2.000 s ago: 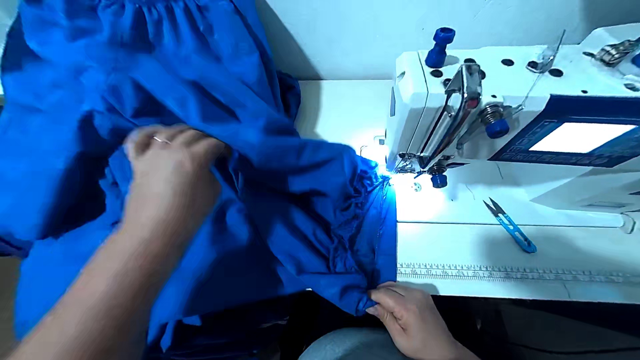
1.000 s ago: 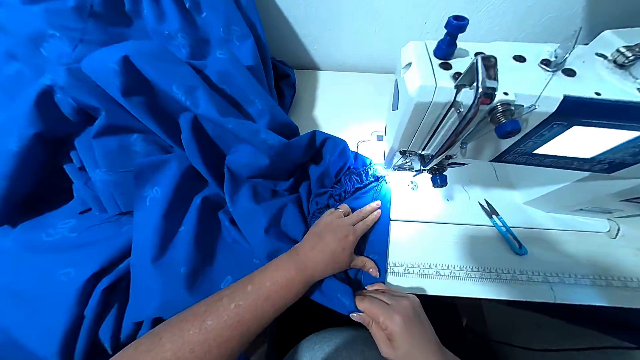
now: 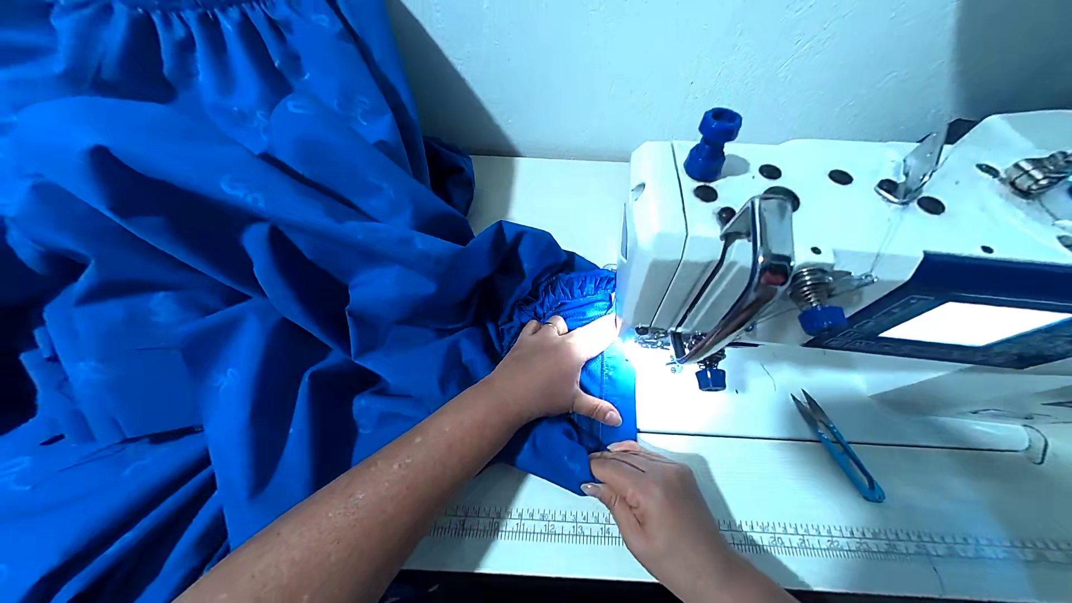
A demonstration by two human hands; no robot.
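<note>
Blue patterned fabric point(image 3: 318, 276), gathered in places, spreads over the left half of the view and reaches the needle area of a white sewing machine point(image 3: 754, 243). My left hand point(image 3: 553, 360) lies on the gathered band beside the machine head, fingers spread, thumb on the fabric's flat edge. Nearer the table's front, my right hand point(image 3: 649, 494) pinches the lower corner of that edge between thumb and fingers. The machine's lamp lights the fabric edge brightly; the needle and presser foot are partly hidden by glare and the machine head.
Blue-handled thread snips point(image 3: 846, 456) lie on the table point(image 3: 770, 494) right of my right hand, blades pointing away. A measuring scale point(image 3: 821, 540) runs along the table's front edge. A pale wall point(image 3: 670, 75) stands behind the machine.
My left hand has come from the loose fabric at the left to the gathered band by the machine. My right hand remains at the fabric's lower corner. The gathered band has shifted on the table.
</note>
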